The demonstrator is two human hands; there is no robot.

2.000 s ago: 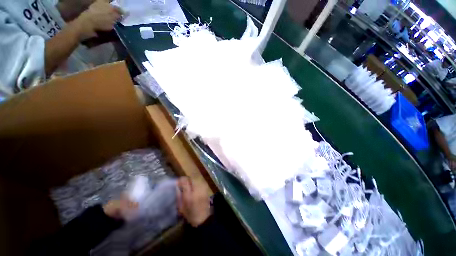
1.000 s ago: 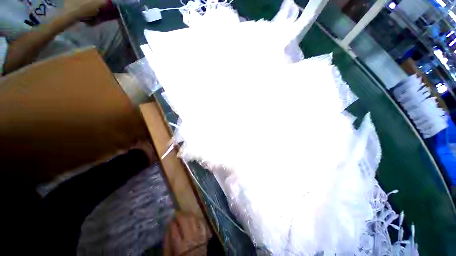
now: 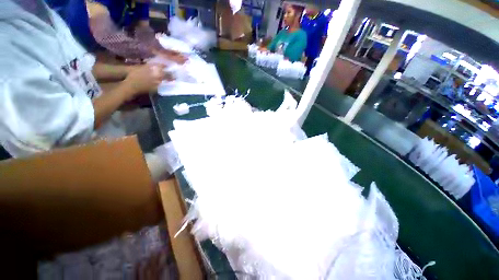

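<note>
A large glaring white pile of bubble bags (image 3: 279, 191) lies on the green bench in the middle. White cables (image 3: 413, 268) stick out at its lower right. The open brown carton (image 3: 82, 191) stands at lower left, with blurred greyish packed units (image 3: 104, 257) inside. A blurred reddish-brown patch at the bottom of the carton may be my left hand (image 3: 153, 265); its fingers and any hold cannot be made out. My right hand is not in view.
A white adapter (image 3: 181, 109) and cables lie beyond the pile. People work at upper left over white sheets (image 3: 199, 79). A white post (image 3: 328, 60) rises behind the pile. Upright white parts (image 3: 443, 167) and a blue bin (image 3: 484, 199) are at right. Another person stands across the line.
The view has tilted up, so the carton and pile sit lower. The heap of adapters has left the view. My right hand, at the carton's edge before, is out of view.
</note>
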